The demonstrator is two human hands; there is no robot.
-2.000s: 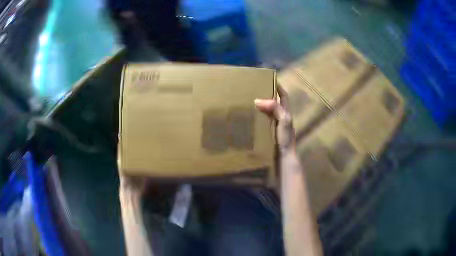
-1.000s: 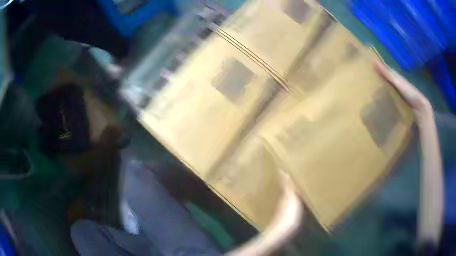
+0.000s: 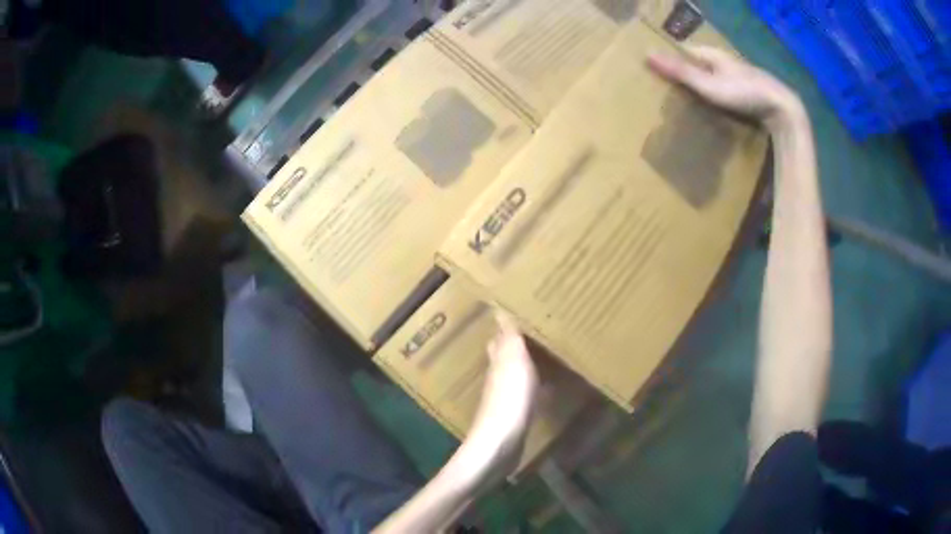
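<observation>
A brown KEIID carton (image 3: 584, 261) lies tilted over other cartons on the right of the stack. My left hand (image 3: 506, 391) is at its lower left edge, fingers against the side. My right hand (image 3: 730, 89) is on its upper right part, thumb on the top face and the other fingers near the far edge. A second carton (image 3: 360, 198) lies flat to the left. Part of another carton (image 3: 422, 339) shows beneath the held one, and one more carton (image 3: 542, 52) lies behind.
A grey slatted pallet (image 3: 302, 99) shows past the cartons' upper left edges. Blue crates (image 3: 866, 63) stand at the upper right. A dark rounded object (image 3: 110, 214) is at the left. My legs (image 3: 302, 396) are below left. Green floor (image 3: 876, 302) shows at the right.
The held carton has moved from in front of me onto the stack at the right, then shifted up and left. My right hand has moved from its right side onto its upper part.
</observation>
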